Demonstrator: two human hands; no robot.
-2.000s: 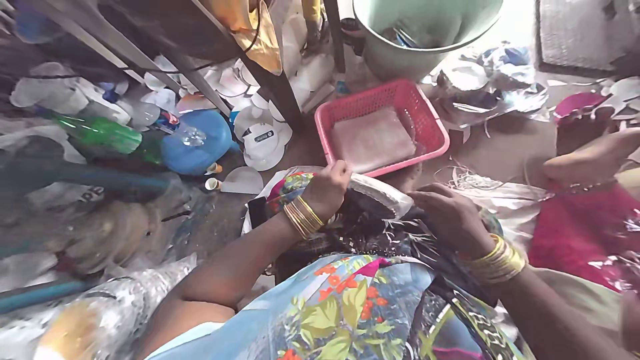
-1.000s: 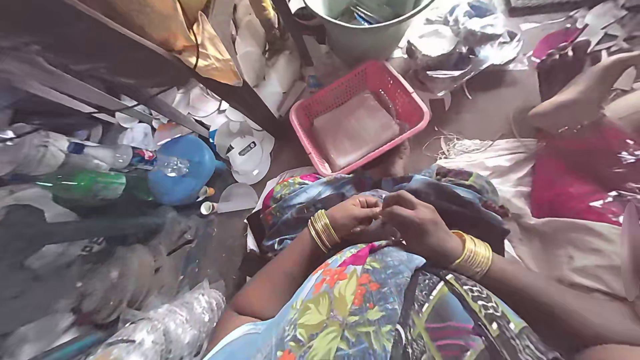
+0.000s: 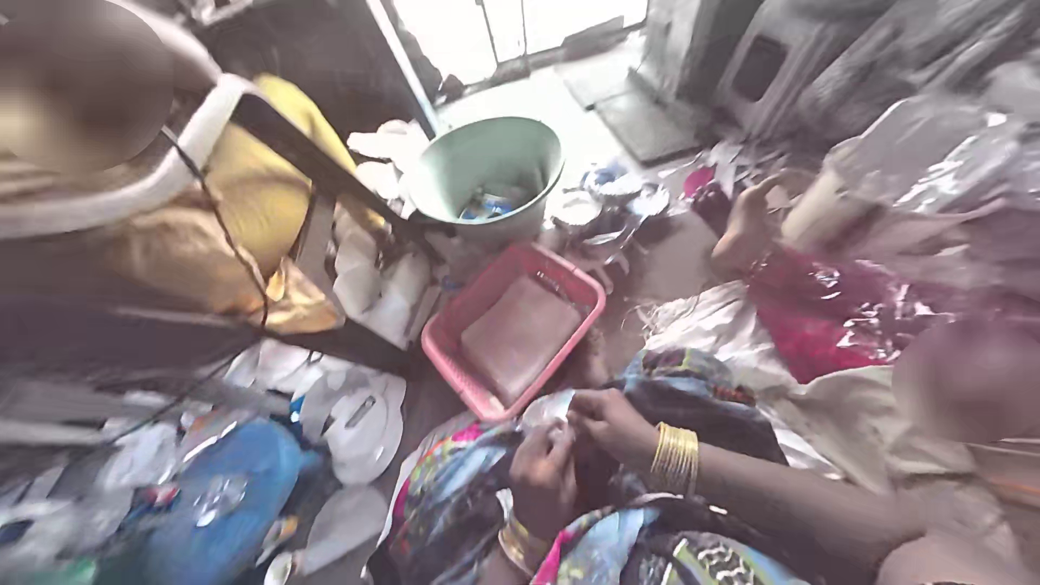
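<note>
Over the patterned cloth on my lap, my left hand (image 3: pixel 546 471) and my right hand (image 3: pixel 611 422) are close together. Between their fingertips is a small pale, thin piece (image 3: pixel 551 409), blurred, its kind unclear; both hands seem to pinch it. Gold bangles circle both wrists. Just beyond my hands lies a pink plastic basket (image 3: pixel 431 345) with a flat, pale slab-like thing (image 3: pixel 524 333) in it.
A pale green bucket (image 3: pixel 487 162) with some items inside stands behind the basket. At left are a dark frame (image 3: pixel 357 345), white cut pieces (image 3: pixel 366 422) and a blue container (image 3: pixel 236 496). Other people sit at the upper left and the right, one with a bare foot (image 3: pixel 743 223) showing.
Two seconds ago my hands held a larger, pale curved piece; it no longer shows between them. The view has swung upward, bringing the bright doorway in.
</note>
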